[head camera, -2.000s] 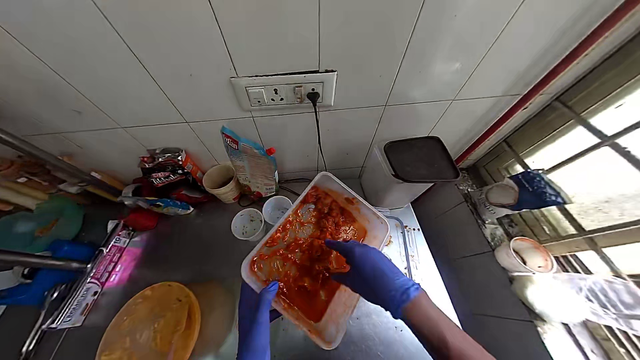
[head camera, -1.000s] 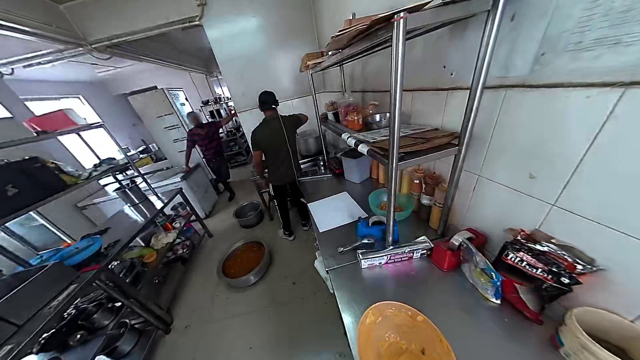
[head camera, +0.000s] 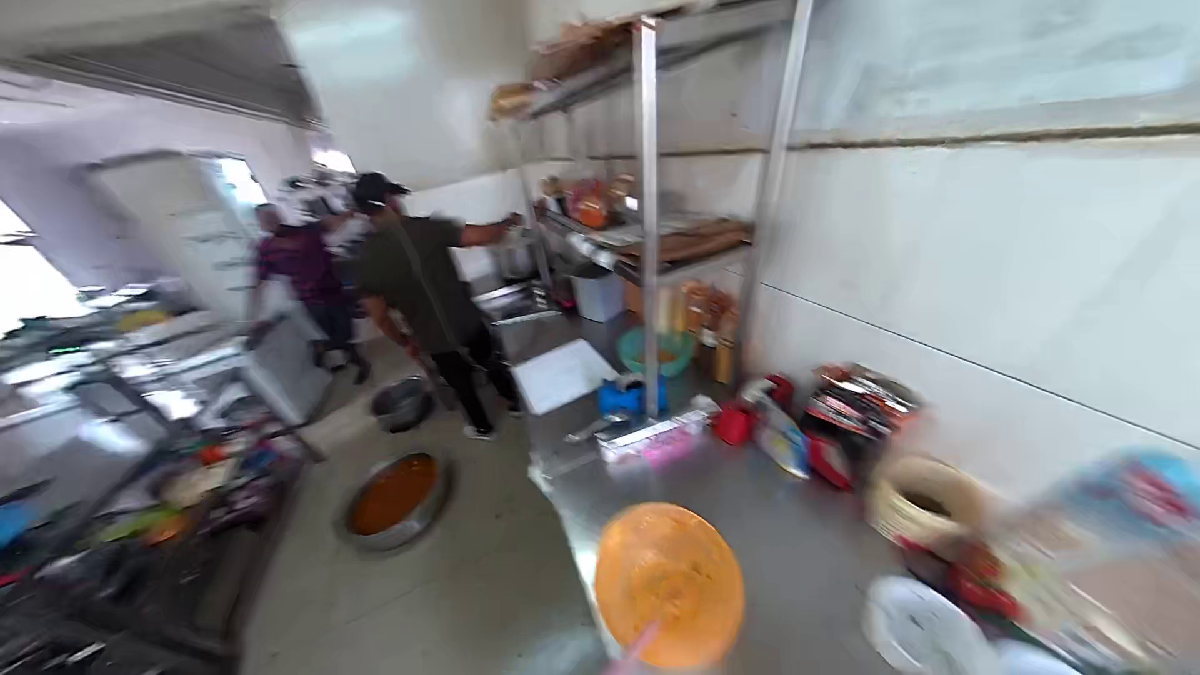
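Neither my left hand nor my right hand is in this blurred view. An orange plastic lid or dish (head camera: 667, 581), smeared with sauce, lies at the near edge of the steel counter (head camera: 787, 572). A pinkish blurred strip crosses its lower part; what it is I cannot tell. To the right are a white bowl (head camera: 923, 626), a cream tub (head camera: 926, 502) and a blurred printed pouch (head camera: 1116, 534). Behind the lid lies a long white and pink box (head camera: 656, 439), beside a red container (head camera: 734, 424).
A steel shelf post (head camera: 651, 234) rises from the counter, near a green bowl (head camera: 656, 353) and a white board (head camera: 564, 375). A wide pot of orange-red sauce (head camera: 392, 497) and a dark pot (head camera: 401, 403) stand on the floor. Two people are beyond, one (head camera: 422, 281) nearer.
The view has swung far left from the tray of red, sauced food, where both blue-gloved hands were two seconds ago. The nearer person now has an arm stretched out toward the shelf.
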